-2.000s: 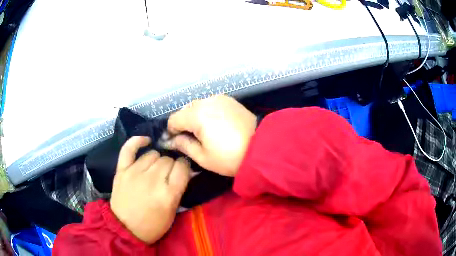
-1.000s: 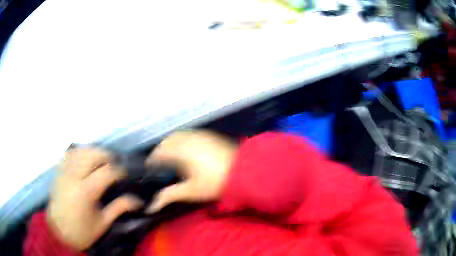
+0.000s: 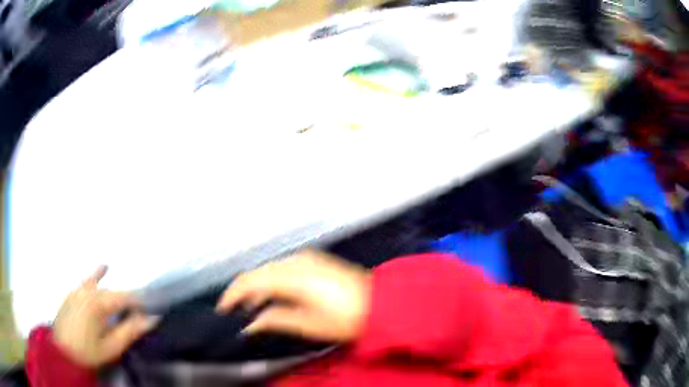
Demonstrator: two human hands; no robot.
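Observation:
The frame is blurred. Black fabric [image 3: 200,332] lies bunched at the near table edge, low in the view, with a pale grey strip along its lower side. My left hand [image 3: 98,325] is at its left end, thumb over the fabric and one finger raised. My right hand [image 3: 306,298] is at its right side, fingers and thumb bent around the dark cloth with a gap between them. The exact grip points are smeared.
The white table [image 3: 189,181] curves across the view. Green and yellow-handled scissors [image 3: 389,77] lie on it towards the back. Blue crates [image 3: 631,181] and plaid fabric [image 3: 612,291] are below at right. Red cloth [image 3: 661,113] shows at the far right.
The view has swung, showing more of the table's back. Both hands and the black fabric appear lower in the picture. The hands are farther apart than two seconds ago.

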